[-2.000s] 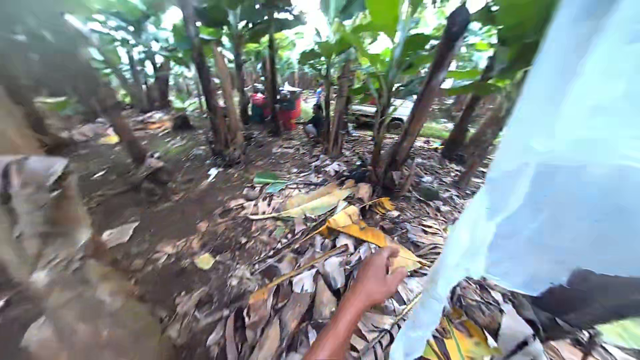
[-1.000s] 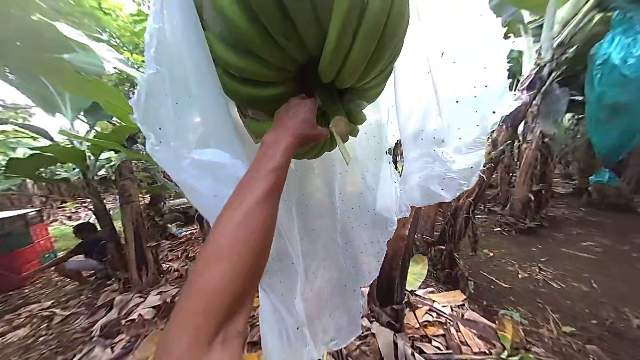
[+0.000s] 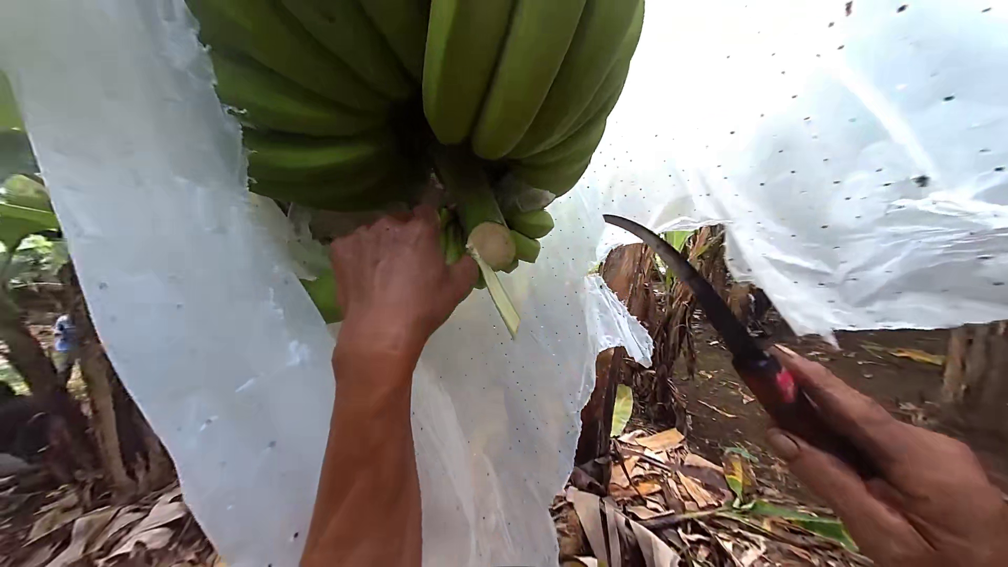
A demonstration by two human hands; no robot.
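Note:
A large bunch of green bananas [image 3: 535, 79] hangs at the top, its cut stalk end [image 3: 491, 245] facing me with a pale strip of peel dangling from it. My left hand [image 3: 398, 272] reaches up to the underside of the bunch, left of the stalk, fingers curled around something there; what they grip is hidden. At the right, my right hand [image 3: 890, 465] holds a curved knife [image 3: 709, 303] by its dark handle, the blade pointing up and left towards the bunch without touching it. A perforated translucent plastic bag [image 3: 504, 394] hangs open around the bananas.
Dry banana leaves [image 3: 654, 488] litter the ground below. Behind the bag stand a banana trunk [image 3: 606, 378] and another trunk [image 3: 976, 370] at the far right. A person [image 3: 65, 339] is in the background at the far left.
My right hand and the curved knife have come into view at the right. My left hand, at the stalk end one second ago, is now left of it.

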